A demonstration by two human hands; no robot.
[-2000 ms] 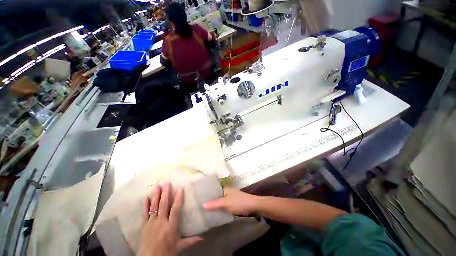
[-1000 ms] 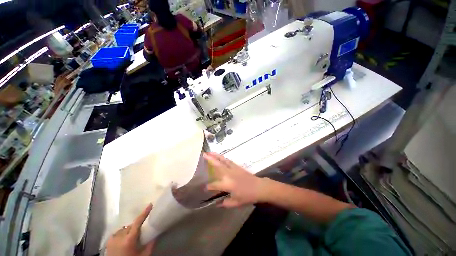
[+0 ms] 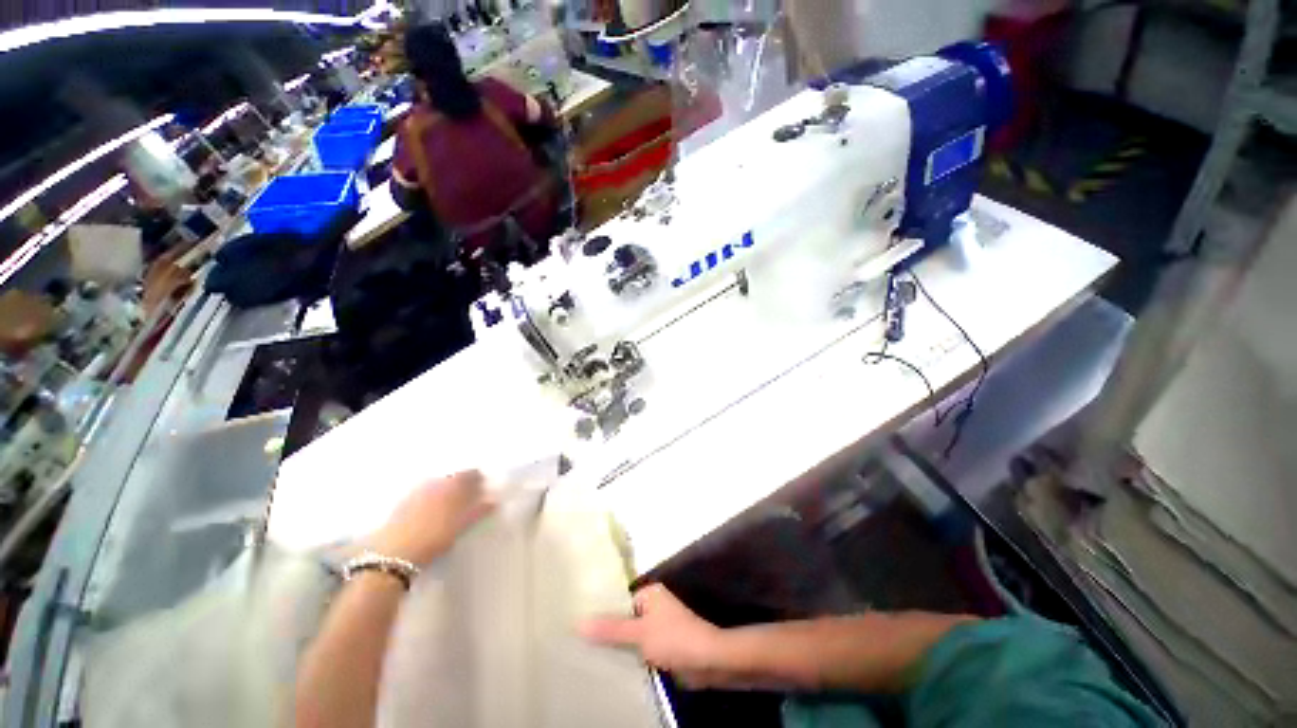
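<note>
A beige panel (image 3: 498, 626) lies over the front left part of the white table and hangs towards me; it is partly motion-blurred. My left hand (image 3: 444, 515) lies on its far left part, fingers towards the machine, with a bracelet at the wrist; its fingertips are unclear. My right hand (image 3: 666, 634) holds the panel's right edge at the table's front edge, thumb on top and fingers hidden underneath. The white sewing machine (image 3: 768, 213) stands beyond. Its presser foot area (image 3: 609, 395) is a little beyond the panel, with no panel under it.
Thread snips (image 3: 896, 306) on a dark cord lie on the table under the machine's right end. Stacked beige panels (image 3: 1209, 569) are at the right. Another beige panel (image 3: 185, 654) is at the left. A person in a dark red top (image 3: 477, 164) sits behind, beside blue bins (image 3: 302, 202).
The panel has been turned and its fold opened out. My left hand has moved forward across it towards the machine. My right hand has moved down and nearer along its edge. The view has shifted slightly.
</note>
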